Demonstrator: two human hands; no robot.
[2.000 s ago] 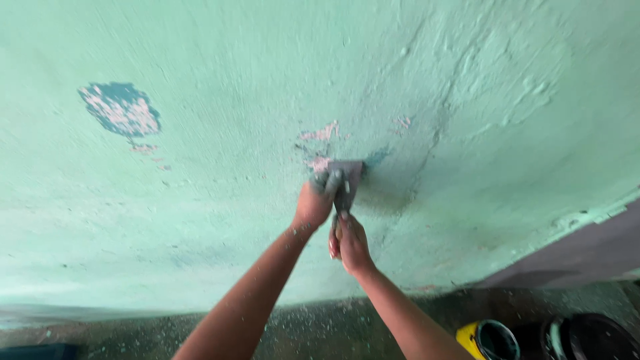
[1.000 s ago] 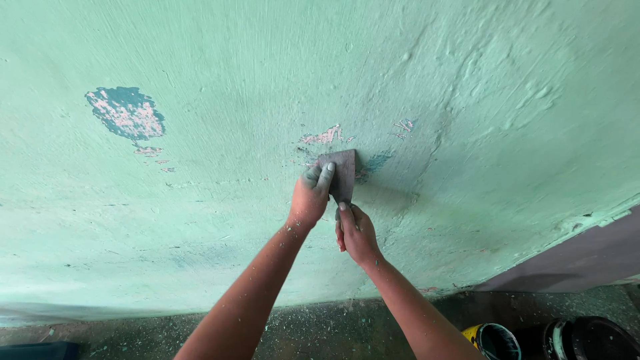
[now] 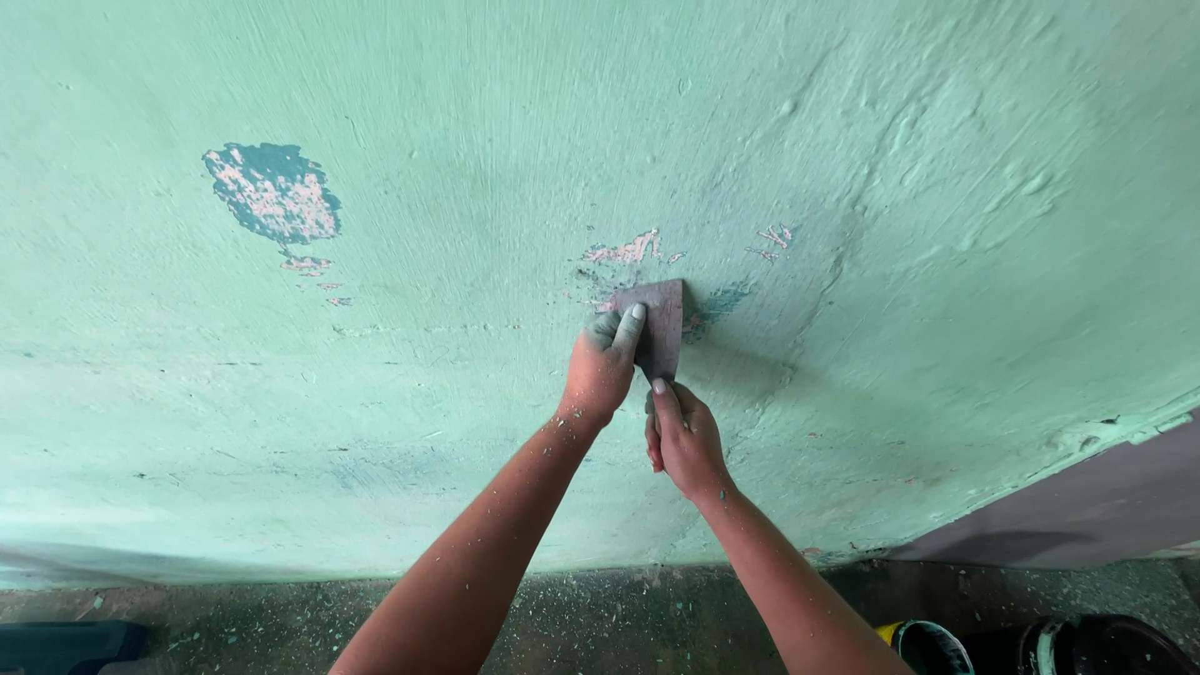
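Note:
A putty knife (image 3: 663,323) with a broad, dusty metal blade lies against the green painted wall (image 3: 450,187). My left hand (image 3: 605,361) grips the left side of its blade, thumb on the near face, with grey dust on the fingers. Lower down, my right hand (image 3: 686,431) is closed around the handle, which it mostly hides. Pink and blue chipped paint (image 3: 626,248) shows just above the blade, and a blue scraped patch (image 3: 722,305) lies to its right. A larger bare patch (image 3: 277,192) of blue and pink is at the upper left.
Paint flakes dot the dark floor (image 3: 581,623) along the wall's foot. At the bottom right stand a yellow-sided paint can (image 3: 928,647) and a black container (image 3: 1116,647). A dark blue object (image 3: 66,647) lies bottom left. A purple-grey wall section (image 3: 1078,506) is at the right.
Between two seconds and one second ago the blade's tilt changed, showing more of its face. Both hands have kept hold of the knife in nearly the same spot.

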